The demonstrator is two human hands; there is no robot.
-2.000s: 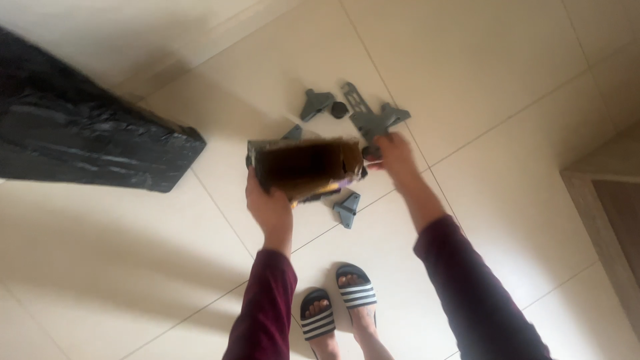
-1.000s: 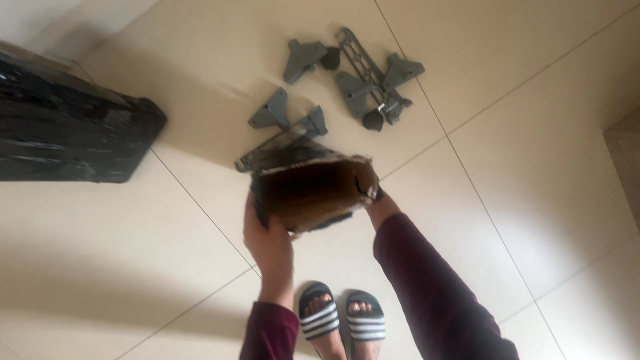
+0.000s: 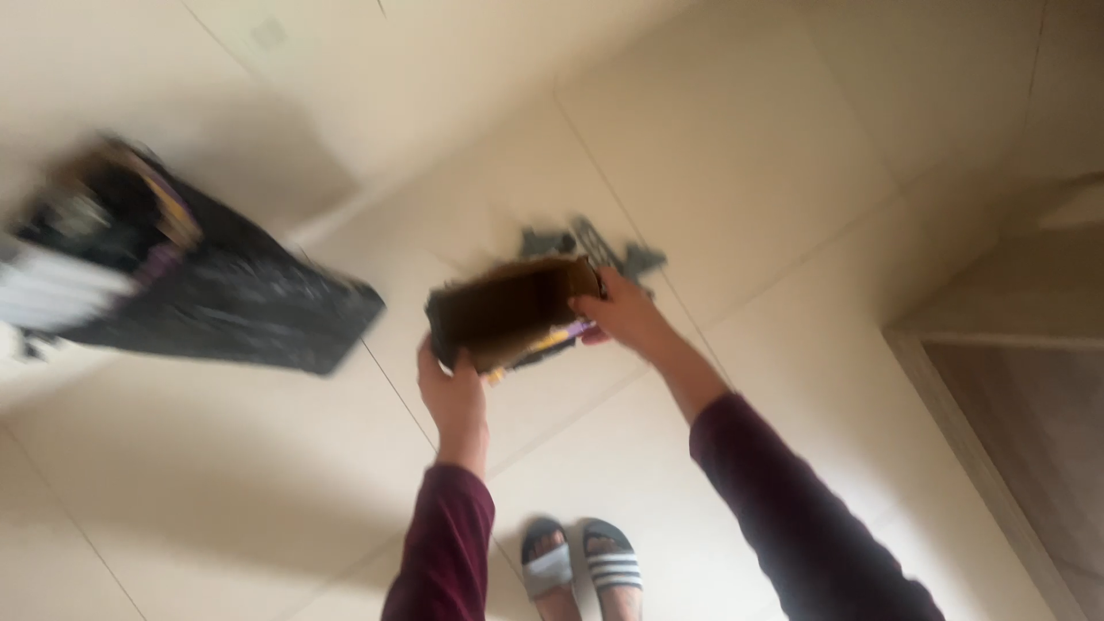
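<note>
An open cardboard box (image 3: 517, 310), its dark inside facing up, is held between my two hands above the tiled floor. My left hand (image 3: 453, 388) grips its left end, with the thumb near the rim. At the right end my right hand (image 3: 625, 315) is closed on the rim and side. Beyond the box, grey plastic parts (image 3: 642, 259) lie on the floor, blurred and partly covered by the box. How many lie behind it cannot be told.
A tall box wrapped in black plastic (image 3: 259, 302) stands at the left, open at its top, with blurred contents inside. My feet in striped slide sandals (image 3: 614, 565) are at the bottom. A door frame or furniture edge (image 3: 957, 440) is at the right.
The view has shifted, showing more of the black-wrapped box. Two seconds ago my right hand was by the grey parts; now it holds the cardboard box, which hides more of them.
</note>
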